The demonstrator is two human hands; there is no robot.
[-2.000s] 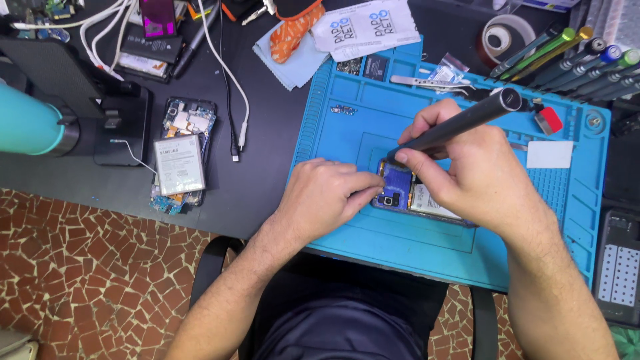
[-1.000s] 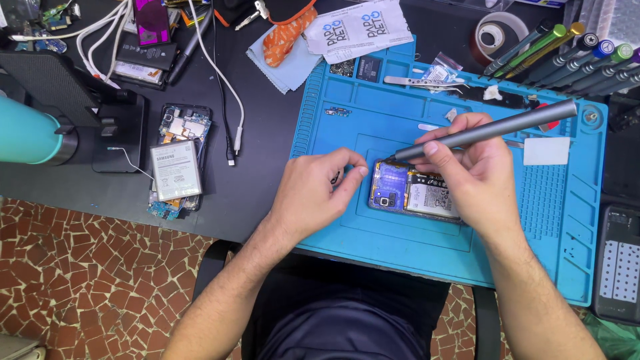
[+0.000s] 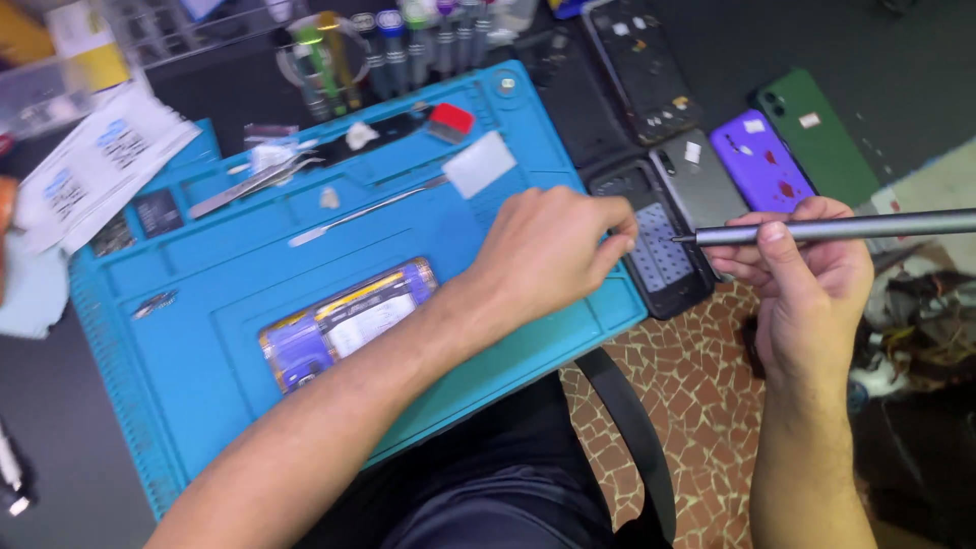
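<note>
My right hand (image 3: 808, 282) holds a grey pen-style electric screwdriver (image 3: 839, 227) level, its bit pointing left. Close to that bit is my left hand (image 3: 557, 244), raised over the mat's right part with thumb and forefinger curled towards each other; whether something small is between them cannot be told. The opened smartphone (image 3: 305, 347), with blue-violet parts and its battery (image 3: 374, 324) exposed, lies on the blue silicone repair mat (image 3: 244, 267), partly behind my left forearm. A metal spudger (image 3: 366, 212) and tweezers (image 3: 244, 185) rest on the mat above the phone.
Right of the mat lie a black phone frame (image 3: 690, 293), a grey phone back (image 3: 705, 179), a purple phone (image 3: 762, 164) and a green phone (image 3: 820, 137). Several screwdrivers (image 3: 393, 53) stand behind the mat. A red block (image 3: 451, 122) and a white card (image 3: 479, 164) lie at its upper right.
Both hands have left the opened phone and moved right, the screwdriver still in my right hand. The view has swung right and tilted.
</note>
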